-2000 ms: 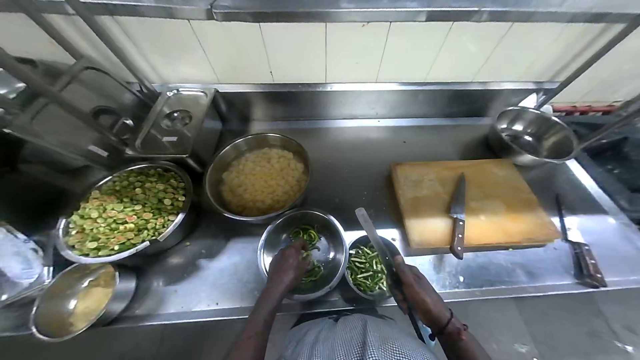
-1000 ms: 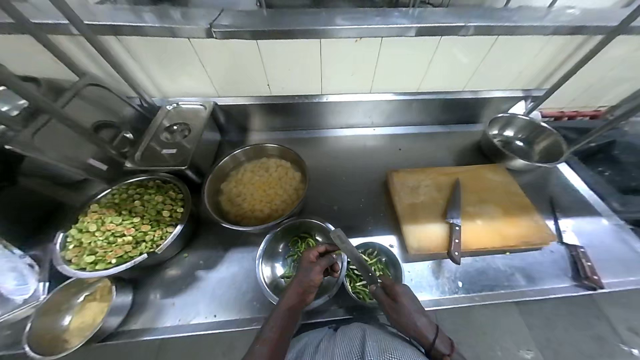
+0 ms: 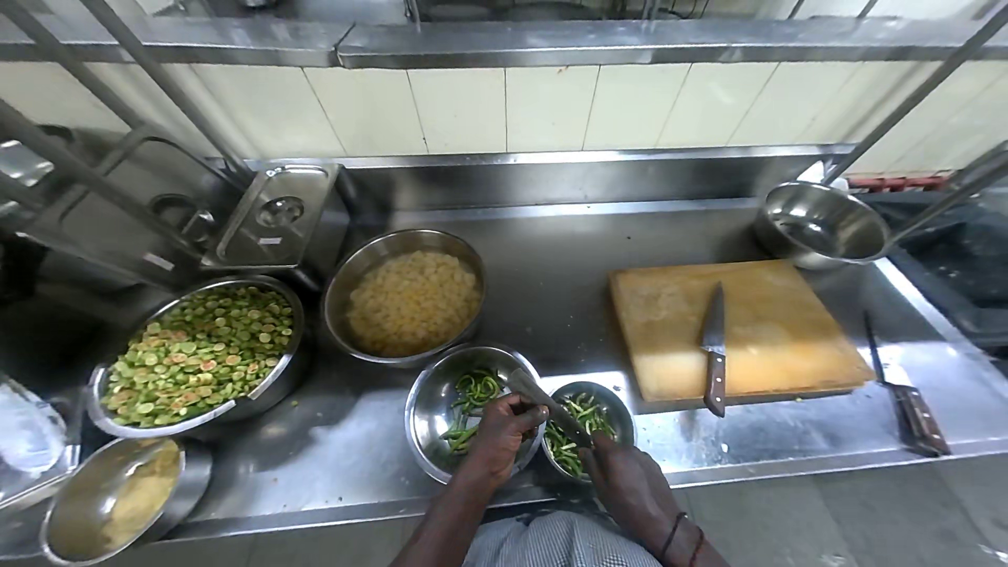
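Observation:
My left hand is over the right side of a steel bowl, its fingers pinched near the blade; whatever small piece they pinch is too hidden to tell. Green chillies lie in that bowl. My right hand grips the handle of a knife, whose blade points up and left between the two bowls, its tip by my left fingers. Under the blade and beside my right hand stands a smaller steel bowl of cut green chillies.
A wooden cutting board bears a knife; another knife lies to its right. An empty steel bowl stands behind. To the left are bowls of pale cubes, sliced green vegetables and yellowish paste, and a lidded steel container.
Since two seconds ago, my left hand has moved right and up out of the chilli bowl to the knife blade. My right hand has brought the knife lower, across the gap between the bowls.

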